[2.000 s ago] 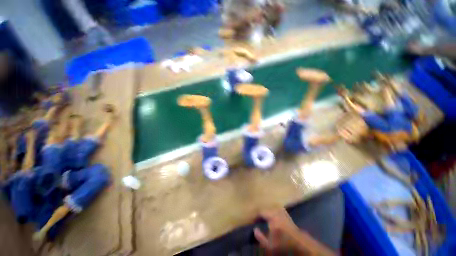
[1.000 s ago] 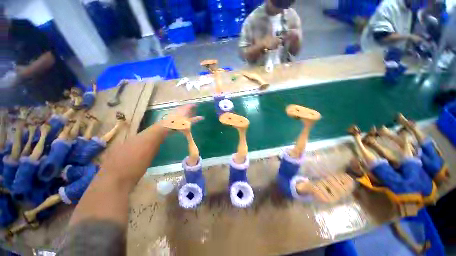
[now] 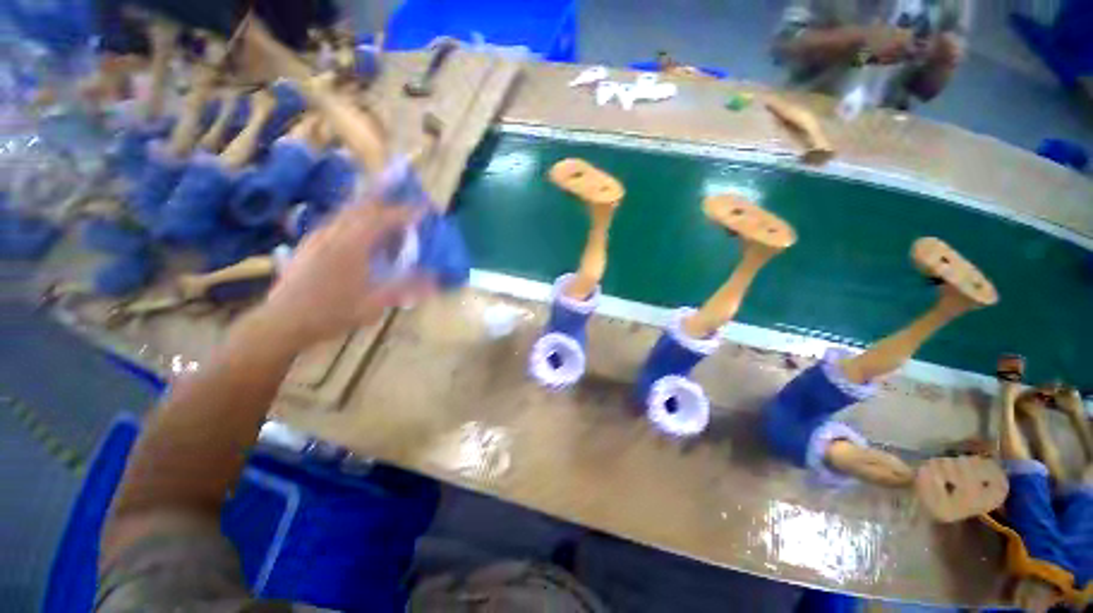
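Observation:
My left hand [image 3: 342,269], blurred, is closed around a blue shorts piece with a tan leg [image 3: 422,240]; its leg points up and left over the pile. Two joined leg assemblies stand sole-up at the belt's near edge, one at the left [image 3: 568,321] and one in the middle [image 3: 686,347]. Their pale cuffs with dark sockets face me. To their right, a shorts assembly [image 3: 805,410] has one leg raised over the belt and another lying toward the right, its sole facing me. My right hand is out of view.
A pile of blue-shorts legs [image 3: 204,198] lies at the left. The green belt [image 3: 659,258] runs behind the assemblies. Waist assemblies with yellow sashes [image 3: 1043,509] are at the right edge. White pieces [image 3: 623,89] and a tan leg [image 3: 801,129] lie across the belt. A person's hands show beyond.
The view has swung left. The leg assembly that was on the belt is gone from there; my left hand has moved back toward the left pile, now with a leg assembly in it.

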